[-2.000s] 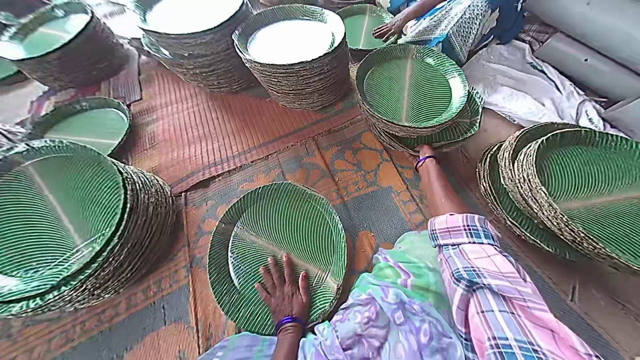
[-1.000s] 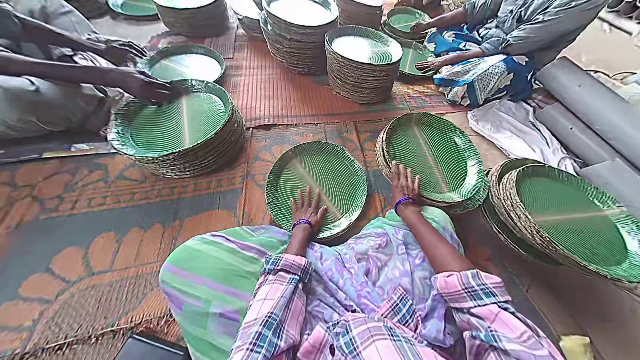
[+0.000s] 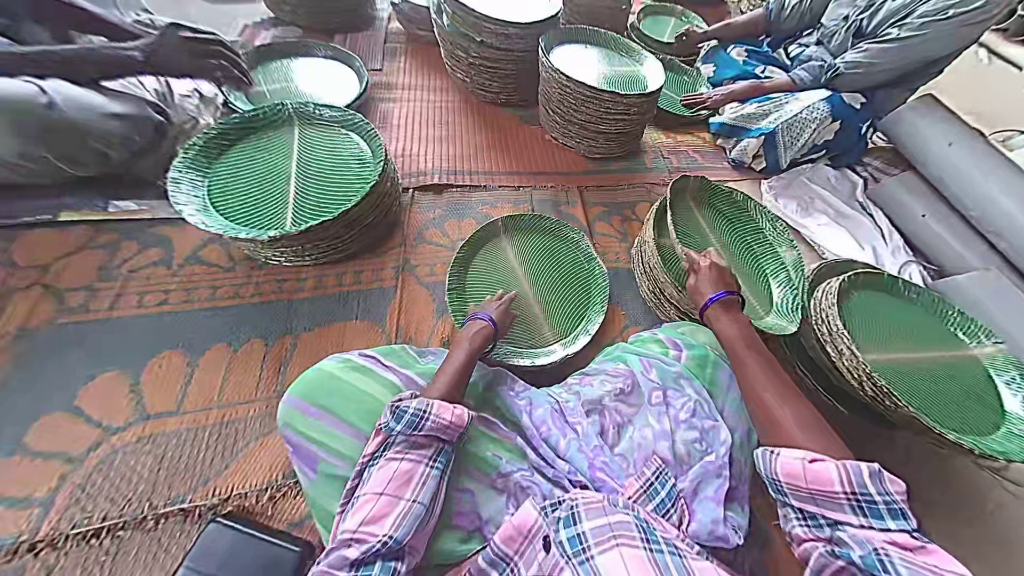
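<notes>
A round green leaf-patterned plate (image 3: 544,280) lies on the mat in front of my lap, and my left hand (image 3: 492,320) touches its lower left part with the fingers over the surface. At the right, my right hand (image 3: 710,284) is at the near left edge of a tilted green plate (image 3: 748,248), which leans up from a stack of like plates (image 3: 656,264). The fingers seem to grip that plate's rim, with the fingertips partly hidden. Beyond my right forearm, another stack of green plates (image 3: 920,352) leans over to the right.
A tall plate stack (image 3: 320,240) stands at the left, near a co-worker's hand (image 3: 192,56) over another plate (image 3: 344,80). More stacks (image 3: 600,120) stand at the back. A second co-worker's hands (image 3: 720,94) touch plates. Grey rolls (image 3: 952,176) lie right; a dark box-like object (image 3: 244,552) lies below.
My right hand has gone from lying flat on the right stack's top plate to the rim of a plate now tilted up. My left hand has shifted toward the lower left of the middle plate.
</notes>
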